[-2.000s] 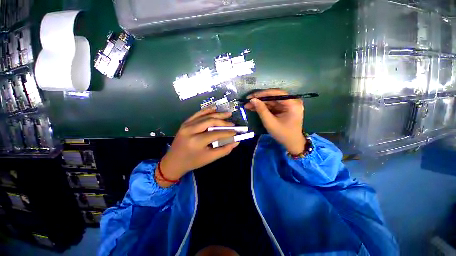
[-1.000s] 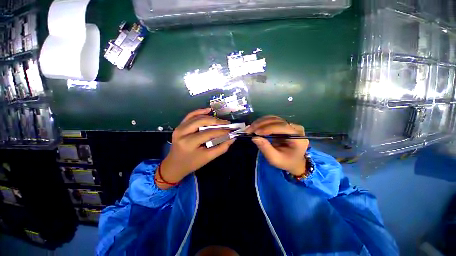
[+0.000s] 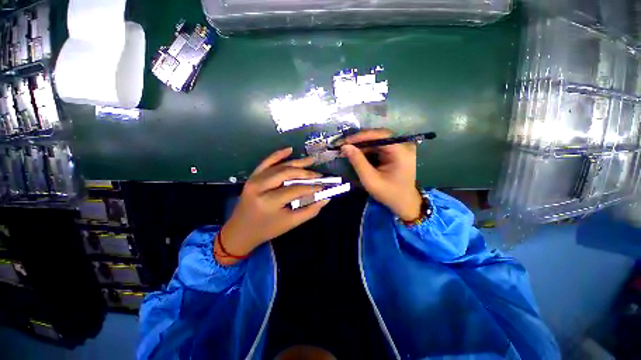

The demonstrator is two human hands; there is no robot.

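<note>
My right hand (image 3: 385, 169) holds dark tweezers (image 3: 400, 140), a thin stick, with the tip at a silvery circuit board (image 3: 322, 149) on the green mat. My left hand (image 3: 270, 200) holds a label sheet (image 3: 320, 195), pale with white edges, between its fingers at the mat's front edge. Its index fingertip is close to that board. More boards (image 3: 302, 111) glare white in a cluster just behind, with another glaring board (image 3: 360, 88) at its right. Any small piece at the tweezer tip is too small to tell.
A white liner strip (image 3: 98, 70) curls at upper left beside a separate board stack (image 3: 183, 58). A frosted tray (image 3: 358, 15) lies at the back. Clear trays (image 3: 573, 119) stand right; filled trays (image 3: 31, 105) stand left. Dark racks (image 3: 109, 242) are below left.
My right hand has moved with the tweezers from the label sheet back up to the front board. My left hand still holds the sheet. The view has shifted slightly, so mat items appear further right.
</note>
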